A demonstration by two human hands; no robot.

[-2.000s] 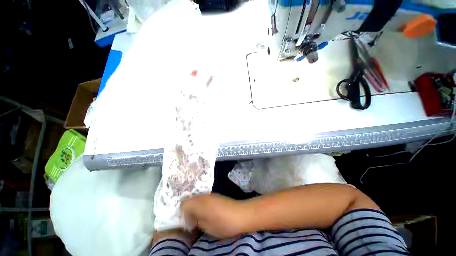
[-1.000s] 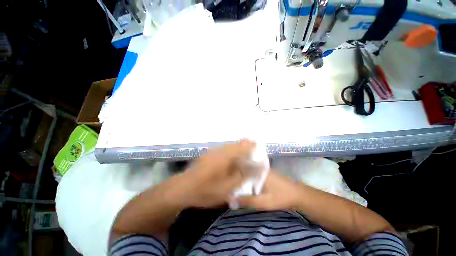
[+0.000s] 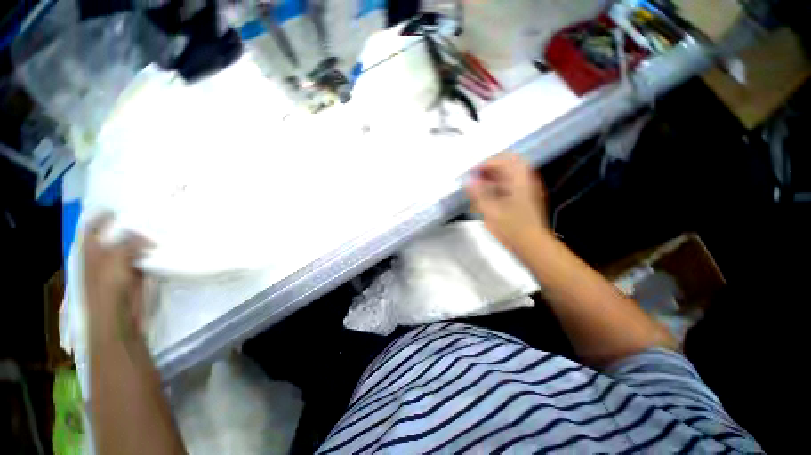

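My left hand (image 3: 116,271) is at the left end of the table, blurred, with its fingers around the edge of the white cloth (image 3: 204,169). The cloth is spread over the left part of the table. My right hand (image 3: 509,197) is over the table's front edge, right of the middle, with its fingers curled. Blur hides whether it holds anything. White pieces with a lace edge (image 3: 445,275) lie on my lap below the table edge.
The needle area (image 3: 325,84) is at the top. Black-handled shears (image 3: 455,89) and red tools (image 3: 480,75) lie right of it. A red tray (image 3: 587,58) is farther right. A grey ruler strip (image 3: 333,258) runs along the front edge. A carton (image 3: 689,275) is low right.
The view has turned and shifted right. My hands, together around a small white piece before, are now wide apart: left on the cloth, right at the front edge. The small piece is no longer distinguishable.
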